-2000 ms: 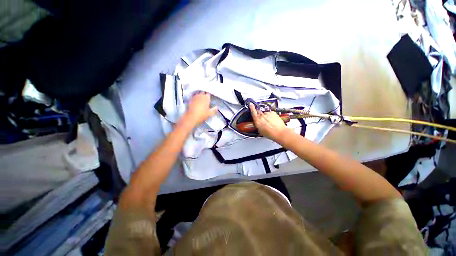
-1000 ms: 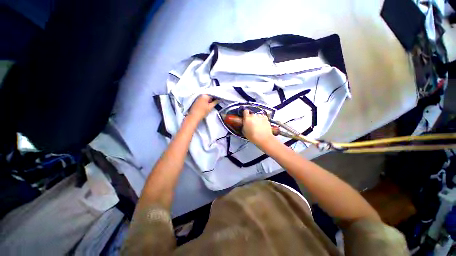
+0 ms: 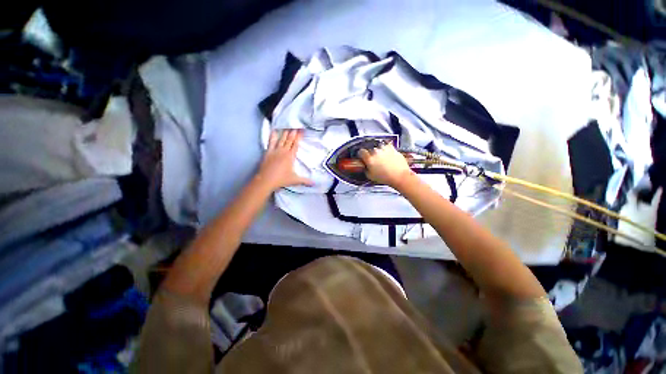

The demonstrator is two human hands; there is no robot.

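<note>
A white garment with black bands and panels (image 3: 303,208) lies rumpled on the pale pressing table (image 3: 537,245). A dark, pointed steam iron (image 3: 338,162) with a bright metal edge rests on the middle of the garment, its tip towards the left. My right hand (image 3: 387,166) is closed around the iron's reddish-brown handle. My left hand (image 3: 283,162) lies flat on the garment's left part, fingers spread, left of the iron's tip and apart from it. The cloth under the iron is hidden.
A yellow hose (image 3: 548,191) and a paler cord run from the iron over the table's right edge. A loose black cloth piece (image 3: 590,157) lies at the right, beside heaped scraps (image 3: 639,109). Folded stacks (image 3: 55,212) stand at the left.
My left hand has gone from pinching the cloth to lying flat on it. The garment is rearranged, its left part flatter. The iron stays in my right hand. The camera view has shifted.
</note>
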